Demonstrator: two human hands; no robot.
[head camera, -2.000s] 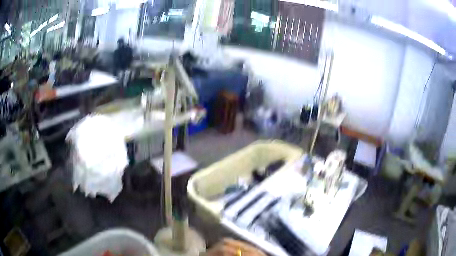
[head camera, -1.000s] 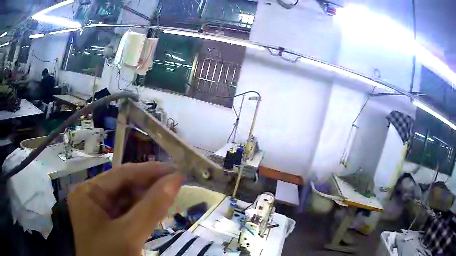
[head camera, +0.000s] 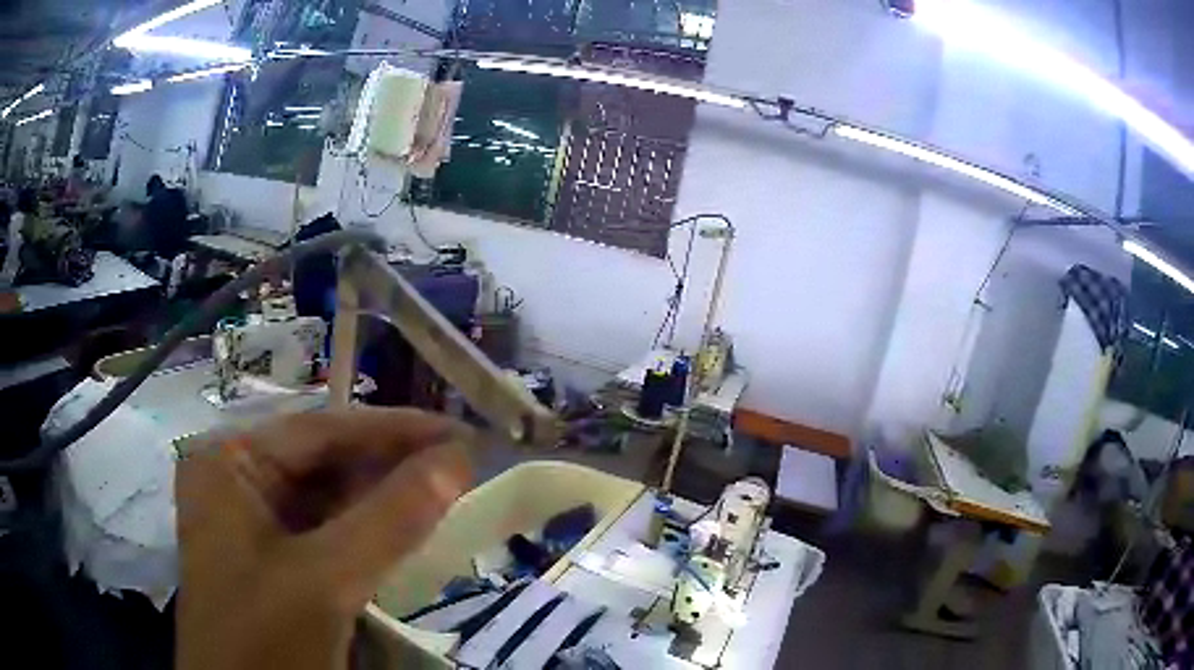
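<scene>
My left hand (head camera: 308, 524) is raised at the lower left, large and a little blurred. Its thumb and index fingertips are brought together in a pinch. Any thread between them is too fine to make out. Just behind and above the fingers is the pale overhead thread guide arm (head camera: 439, 351), slanting down to the right from the top of its pole (head camera: 344, 343). A dark cable (head camera: 183, 327) curves from the left edge to the arm's top. My right hand is not in view.
Beyond the hand, a long pale tub (head camera: 452, 541) holds dark and light cloth, beside a white table with a sewing machine (head camera: 718, 550). Another machine (head camera: 269, 353) stands behind at left, with white cloth (head camera: 111, 504) hanging. Further machine tables stand along the wall.
The view has swung up and right from the pole and tub to the guide arm. My left hand has come into view and stays pinched by the arm, shifting little over the last second.
</scene>
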